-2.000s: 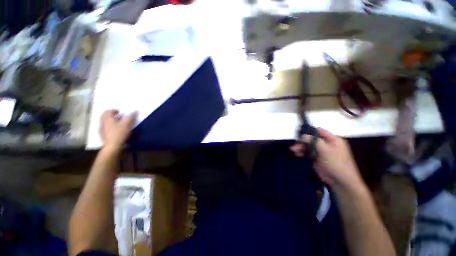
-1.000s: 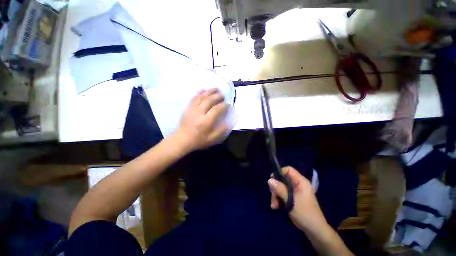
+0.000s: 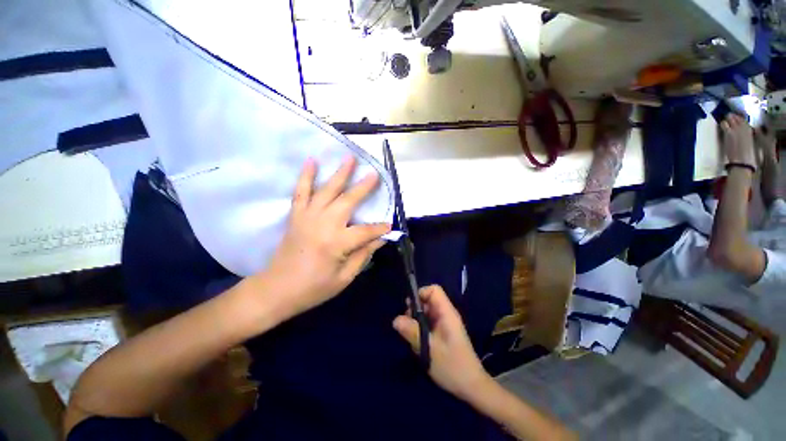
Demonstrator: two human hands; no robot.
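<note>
A white fabric piece [image 3: 233, 129] with a dark line of stitching or edging along its curved edge lies at the table's front edge. My left hand [image 3: 323, 228] lies on it, fingers spread, thumb near its right tip. My right hand [image 3: 444, 336] holds the long black shears [image 3: 405, 250] by the handles. The blades point away from me and are at the fabric's right edge, where a small white bit shows. A striped panel [image 3: 43, 108] with navy bars lies to the left. A navy panel [image 3: 164, 241] hangs partly over the table edge under the white fabric.
Red-handled scissors [image 3: 543, 121] lie on the machine table [image 3: 465, 172], below the sewing machine head [image 3: 655, 43]. A pinkish thread bundle [image 3: 599, 172] hangs at the edge. Striped pieces [image 3: 599, 301] are stacked at right. Another person's arm [image 3: 737, 198] and a wooden chair [image 3: 720, 344] are beyond.
The view has shifted right and closer. The shears have moved up to the white fabric's edge. My left hand has stayed on the fabric, its fingers now more spread.
</note>
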